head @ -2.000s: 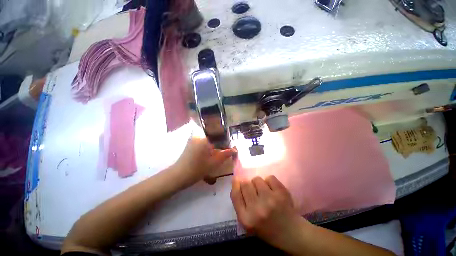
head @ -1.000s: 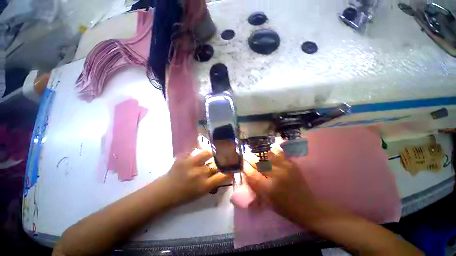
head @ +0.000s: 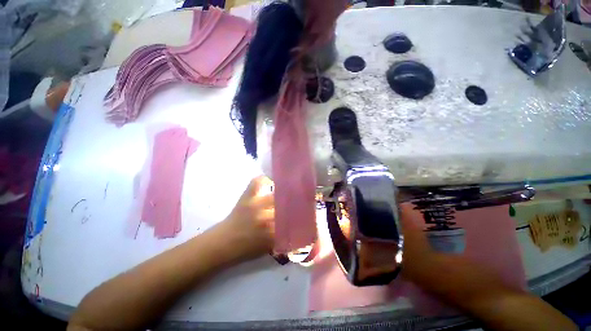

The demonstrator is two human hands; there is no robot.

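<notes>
The large pink panel [head: 363, 291] lies flat at the needle area and to its right, partly under my right forearm. My left hand [head: 256, 213] is just left of the needle area; its fingers are hidden behind the hanging pink strip [head: 293, 187]. My right hand [head: 409, 236] is mostly hidden behind the chrome take-up cover [head: 377, 223]; the wrist and forearm show to its right. The needle and presser foot are hidden behind the cover. Whether either hand grips cloth cannot be seen. Small pink pieces [head: 167, 184] lie alone on the table to the left.
A curved bundle of stacked pink pieces [head: 152, 74] lies at the far left. A dark thread bunch [head: 266, 64] hangs beside the strip. The white machine head [head: 440, 129] spans the upper right. A yellow-tan label [head: 554, 229] is at the right end.
The view has leaned closer and shifted, so the cover and hanging strip now block the needle area. My right hand has moved from below the needle to behind the cover. My left hand stays left of the needle.
</notes>
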